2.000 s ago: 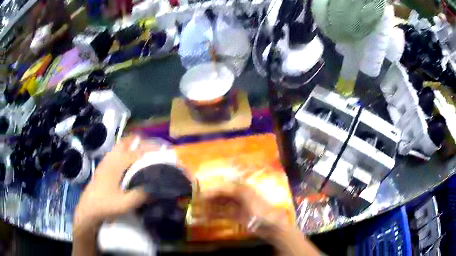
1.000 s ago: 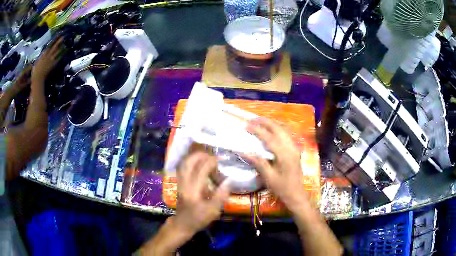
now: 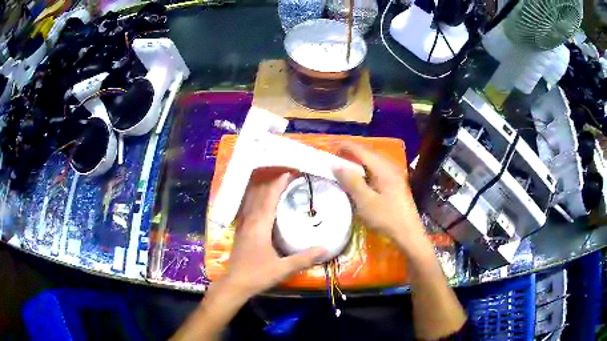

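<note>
A white camera housing [image 3: 314, 216] lies on the orange mat [image 3: 386, 266], its round cup towards me and its white bracket arm [image 3: 293, 150] behind, reaching to the upper left. A dark wire comes from the cup's centre. Thin coloured leads [image 3: 335, 283] with small white plugs hang over the mat's front edge. My left hand [image 3: 256, 246] holds the left and front side of the cup. My right hand [image 3: 383, 193] is at the upper right, its fingers on the end of the arm beside the cup.
A dark pot [image 3: 326, 80] with white contents and an upright brown stick stands on a tan board [image 3: 266, 86] behind the mat. White housings with black heads [image 3: 136, 106] are piled at left. White boxes [image 3: 492, 180] and a pale green fan [image 3: 546, 20] are at right.
From a blurred view with a black round head facing up at left, the housing is now on the mat, cup underside up. Since one second ago, the other person's arm has left the left side.
</note>
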